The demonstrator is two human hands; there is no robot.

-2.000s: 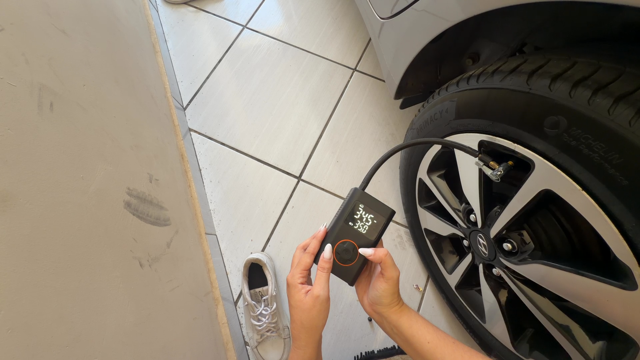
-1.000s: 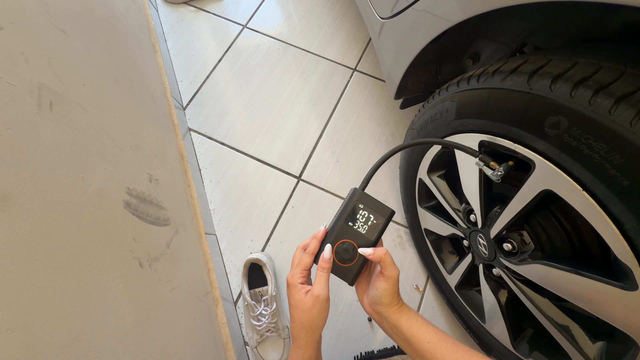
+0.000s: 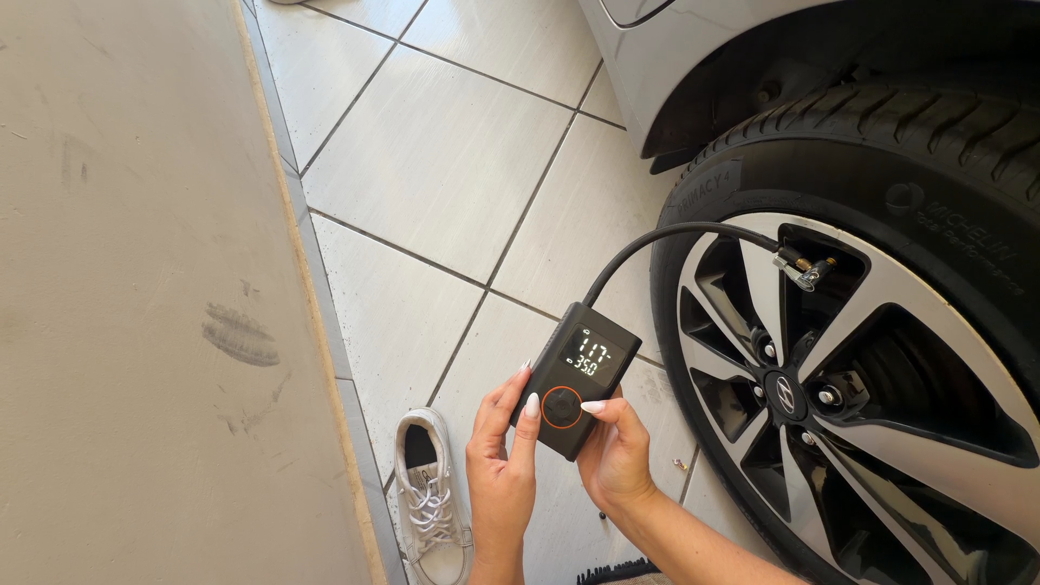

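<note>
A black portable tyre inflator (image 3: 601,341) with a lit digital display and an orange-ringed round button pad is held between my hands. My left hand (image 3: 505,463) grips its left side, thumb near the pad. On its lower right side is my right hand (image 3: 621,455), thumb at the pad's right edge. A black air hose (image 3: 650,236) curves from the inflator's top to a metal valve chuck (image 3: 800,270) at the rim of the car wheel. The alloy wheel (image 3: 772,296) has a black tyre (image 3: 707,203) around it. The fingers behind the inflator are hidden.
A plain wall (image 3: 162,284) runs down the left side. On the tiled floor (image 3: 439,162) stands a white laced shoe (image 3: 431,504), left of my left hand. A small dark cap-like piece (image 3: 602,515) and a fringed mat edge (image 3: 621,571) lie below. The grey car body (image 3: 650,57) is upper right.
The upper number on the inflator's display has changed from 345 to 107 and then 117, while the lower one stays at 35.0. My hands, the hose and the chuck have not plainly moved.
</note>
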